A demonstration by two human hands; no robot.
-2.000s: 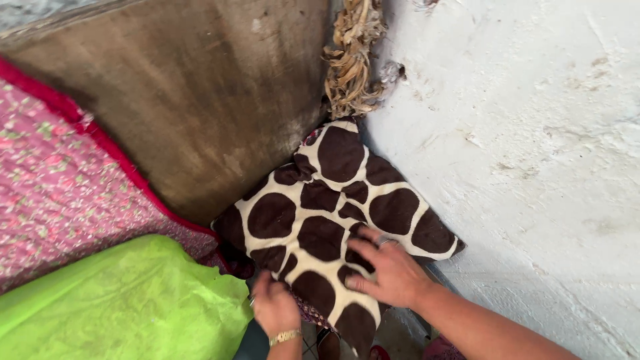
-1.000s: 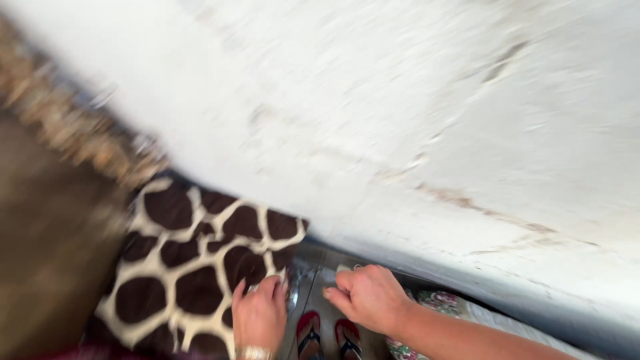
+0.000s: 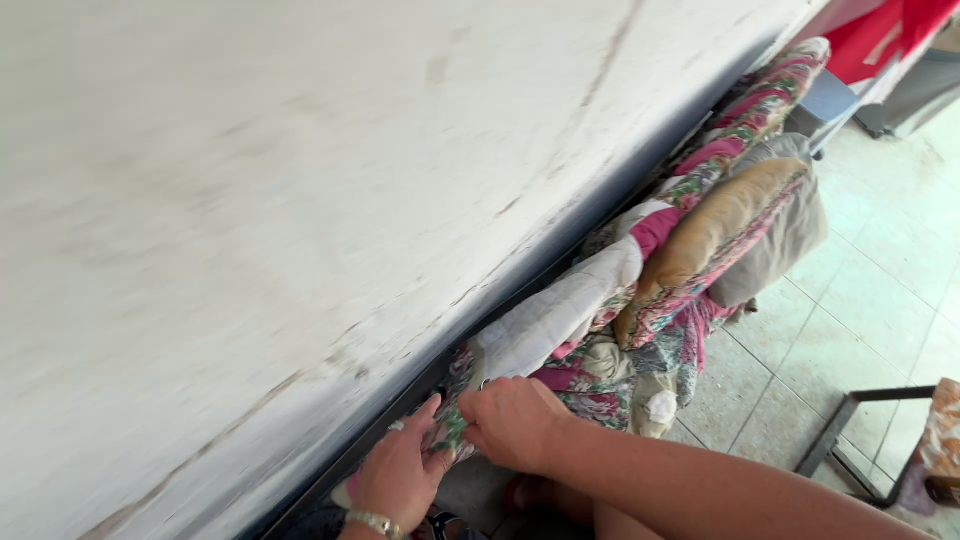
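Observation:
My left hand (image 3: 397,469), with a ring and a wrist bracelet, rests on the near end of a floral sofa cover (image 3: 454,424), fingers spread and thumb apart. Just right of it, my right hand (image 3: 514,420) has its fingers curled on the same floral fabric, beside a white padded cloth (image 3: 562,315). Its fingertips are partly hidden. The floral, pink and white fabric runs along the wall. A tan cushion (image 3: 697,232) leans against it, with a grey cushion (image 3: 776,240) beside that one.
A stained white wall (image 3: 262,187) fills the left, with a dark edge along its foot. Pale floor tiles (image 3: 847,315) lie on the right. A dark metal frame (image 3: 836,435) stands at lower right. Red cloth (image 3: 874,41) and a grey box (image 3: 821,101) are at upper right.
The view has swung far right, away from the brown-and-cream patterned cushion. Two seconds ago my hands were on that cushion; now they are at the floral fabric.

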